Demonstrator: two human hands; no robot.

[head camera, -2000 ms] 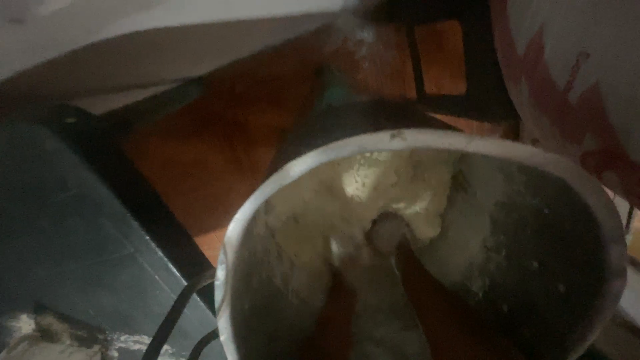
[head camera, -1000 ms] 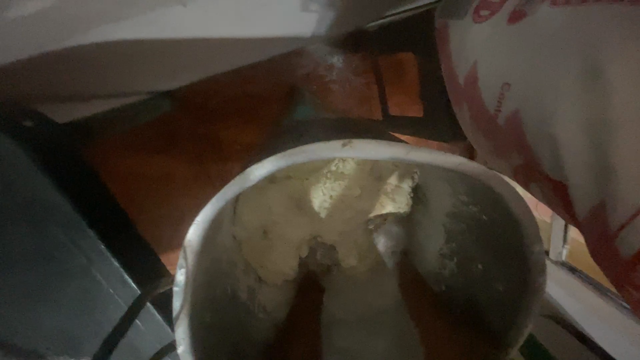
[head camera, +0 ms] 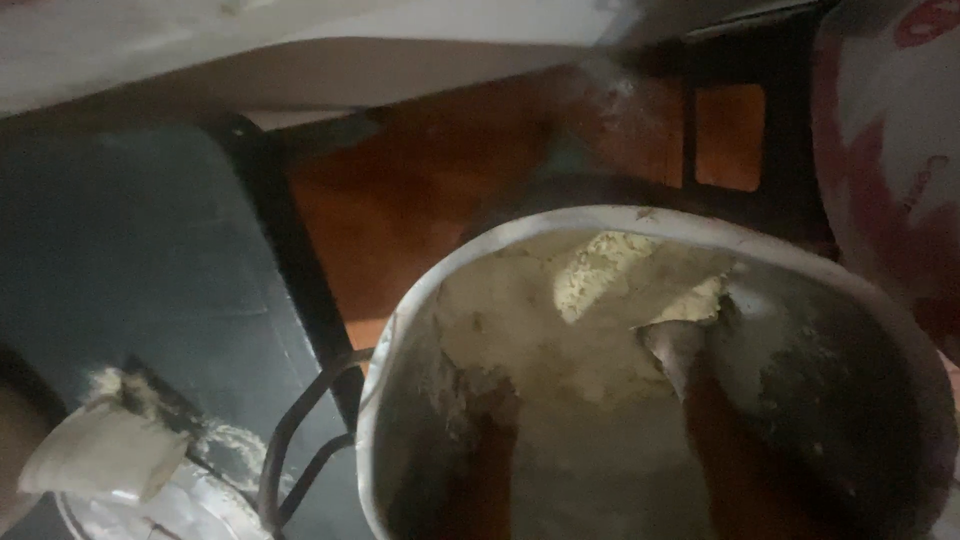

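Both my arms reach down into a deep, pale-rimmed container (head camera: 645,217). Inside it lies a mass of pale dough (head camera: 540,322) with yellowish, crumbly patches near the far wall. My right hand (head camera: 679,349) is against the dough at the right, below one yellowish patch; its fingers are blurred. Lower down at the left, my left hand (head camera: 484,397) touches the dough's edge and is dim and partly coated. Whether either hand grips a piece cannot be made out.
A dark flat surface (head camera: 150,247) is at the left, with a pale scoop-like object (head camera: 109,454) and white powder on it. Dark curved bars (head camera: 304,442) stand beside the container. A white and red printed sack (head camera: 892,135) is at the right, a pale ledge (head camera: 450,22) above.
My hands have moved apart inside the container since two seconds ago. The yellowish patches show more than in the oldest frame. The view has shifted between frames.
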